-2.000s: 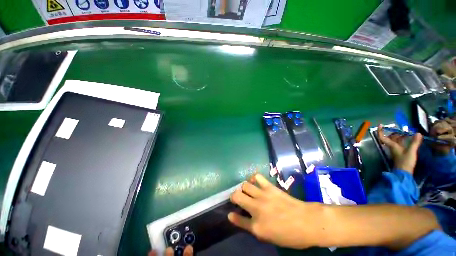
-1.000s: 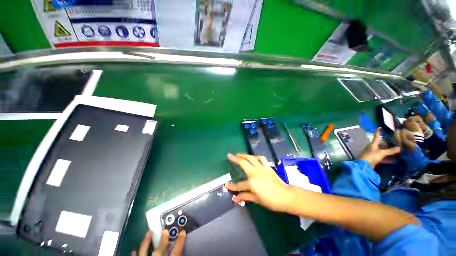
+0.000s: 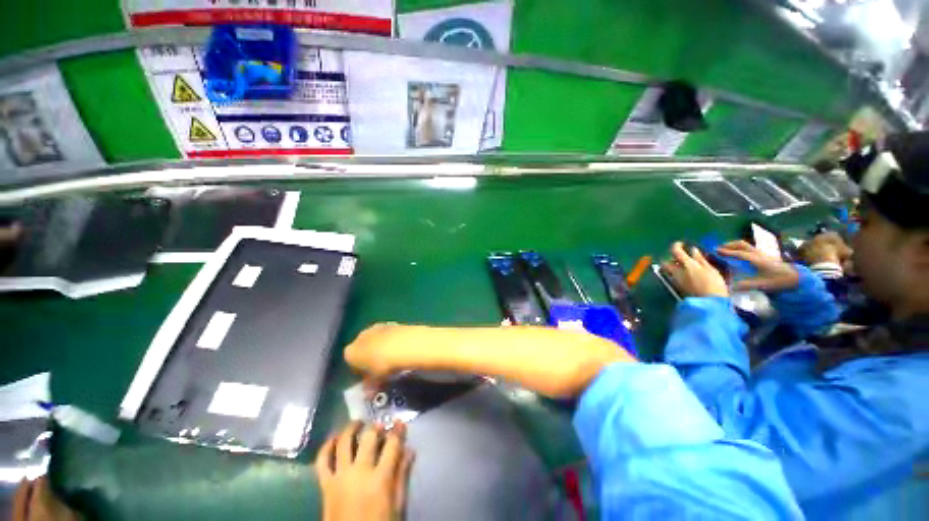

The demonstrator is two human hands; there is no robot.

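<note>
A dark grey tablet back cover (image 3: 463, 458) lies in front of me, its glossy black camera trim strip (image 3: 433, 390) along the far edge and lens rings at the left end. A corner of a white backing sheet (image 3: 356, 399) shows beneath. My left hand (image 3: 364, 470) has its fingertips on the cover's left edge, just below the lens rings; its thumb is hidden. My right hand (image 3: 379, 351) is bent down over the far left corner beside the lens rings. Its fingertips are hidden, so its grip cannot be told.
An inner-side-up cover (image 3: 267, 341) with white pads lies left. Loose trim strips (image 3: 516, 289), a thin silver tool (image 3: 578, 288), an orange-handled tool (image 3: 639, 270) and a blue parts bin (image 3: 594, 322) lie right. A neighbour's blue sleeves (image 3: 703, 331) are close right; another hand (image 3: 41, 504) shows bottom left.
My right hand has moved left from the strip's right end to the camera-end corner, its forearm now crossing above the cover. My left hand shows more fully. The view has shifted.
</note>
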